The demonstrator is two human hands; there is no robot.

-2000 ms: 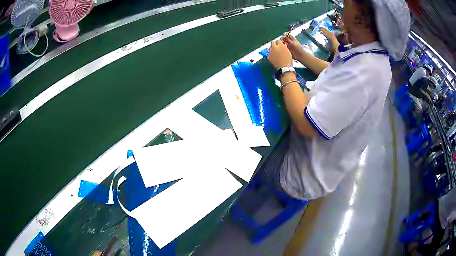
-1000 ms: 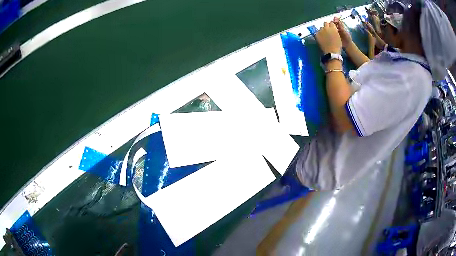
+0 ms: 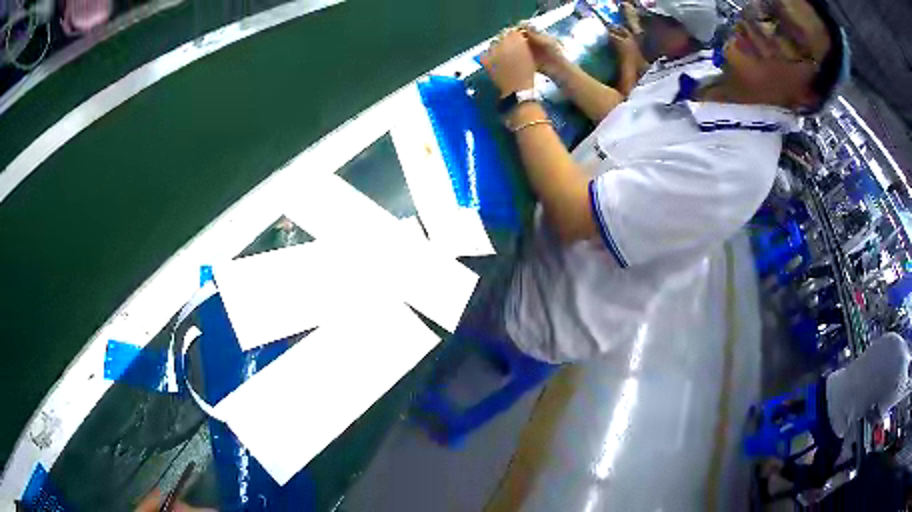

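One hand, which looks like my right hand [image 3: 152,502], is cut off by the bottom edge at the lower left. Only its fingertips show. They hold a slim dark tool [image 3: 178,487], apparently tweezers, pointing up and right. My left hand is not in view. Large white sheets [image 3: 330,395] overlap on the green bench, partly over glossy blue film [image 3: 232,465]. A curled white strip [image 3: 190,375] lies at their left end.
A person in a white shirt [image 3: 670,190] sits to the right, hands raised together over the bench. Another worker [image 3: 685,20] is behind. The green conveyor [image 3: 200,130] with its white rail [image 3: 80,375] runs along the left. More blue film [image 3: 465,150] lies near the person.
The view has swung, and the bench sheets sit lower and further left. The neighbour's face now shows. My fingertips and the dark tool have come further into view at the bottom.
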